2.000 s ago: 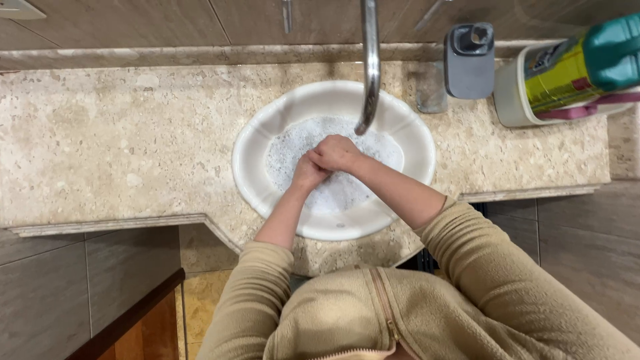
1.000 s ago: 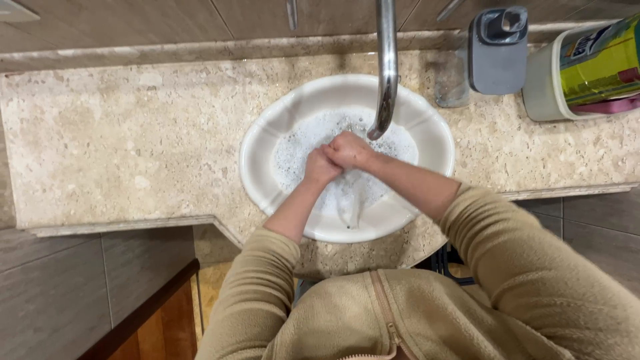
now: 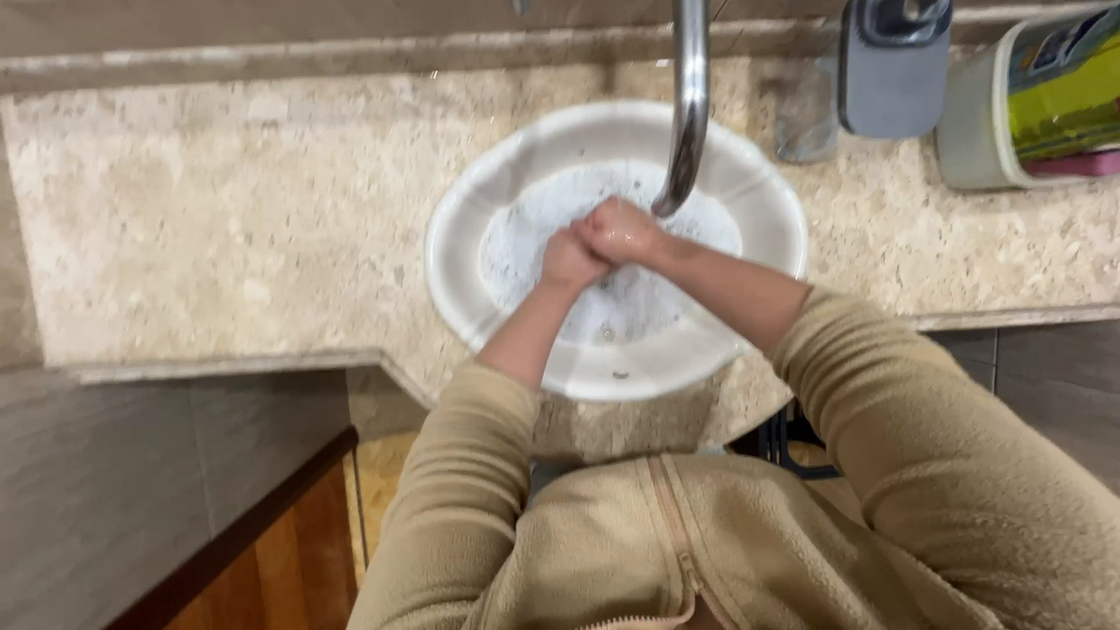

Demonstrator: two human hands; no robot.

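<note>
My left hand [image 3: 570, 259] and my right hand [image 3: 619, 231] are pressed together over the white oval washbasin [image 3: 612, 381], both closed. Whether some cloth is between them cannot be told. Sudsy water [image 3: 525, 232] with bubbles and dark specks fills the basin's bottom. Just right of my right hand hangs the tip of a curved chrome faucet [image 3: 689, 114]; no stream from it can be made out. Wet skin shines on the back of my right hand. Both fleece sleeves are pushed up to the forearms.
Around the basin runs a beige stone counter [image 3: 219, 227]. At the back right stand a clear glass [image 3: 807, 122], a grey dispenser [image 3: 894, 79] and a pale plastic tub [image 3: 971, 131] holding a yellow-green package [image 3: 1067, 105]. A tiled wall rises behind the counter.
A whitish, cloth-like shape hung below my hands one second ago; it does not show there now. My hands stay together over the basin.
</note>
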